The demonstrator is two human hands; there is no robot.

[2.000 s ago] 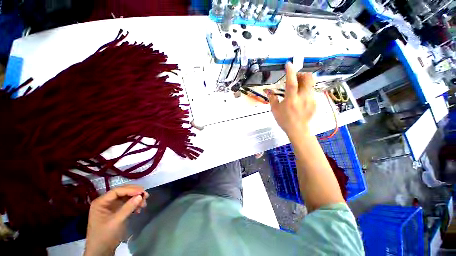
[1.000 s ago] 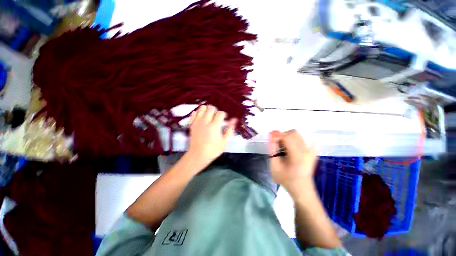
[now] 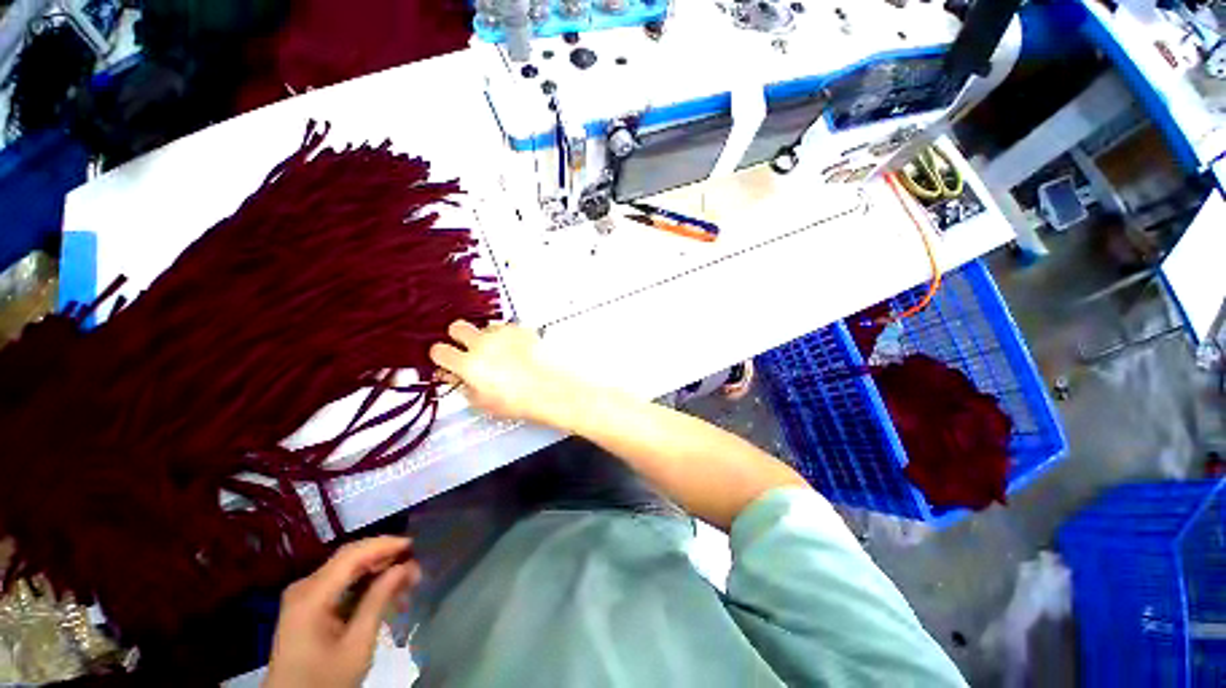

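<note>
A large bundle of dark red fabric strips (image 3: 269, 309) lies on the left of the white table, its loose ends facing right. My right hand (image 3: 491, 370) reaches across, palm down, with its fingertips at the lower right ends of the bundle; whether they pinch a strip is hidden. My left hand (image 3: 343, 612) is below the table's front edge at the lower left, blurred, with thumb and fingers curled close together. Whether anything is between its fingertips cannot be told. Several loose strips loop out between the two hands.
A white and blue sewing machine (image 3: 672, 121) stands behind, with an orange and dark-handled tool (image 3: 679, 222) by it. A printed ruler (image 3: 383, 477) runs along the front edge. A blue crate (image 3: 928, 403) with dark red fabric stands lower right, another blue crate (image 3: 1143, 578) beyond it.
The view has shifted. My right hand has moved from in front of the table edge to the bundle's ends. My left hand has left the bundle and moved down left. The dark sliver no longer shows.
</note>
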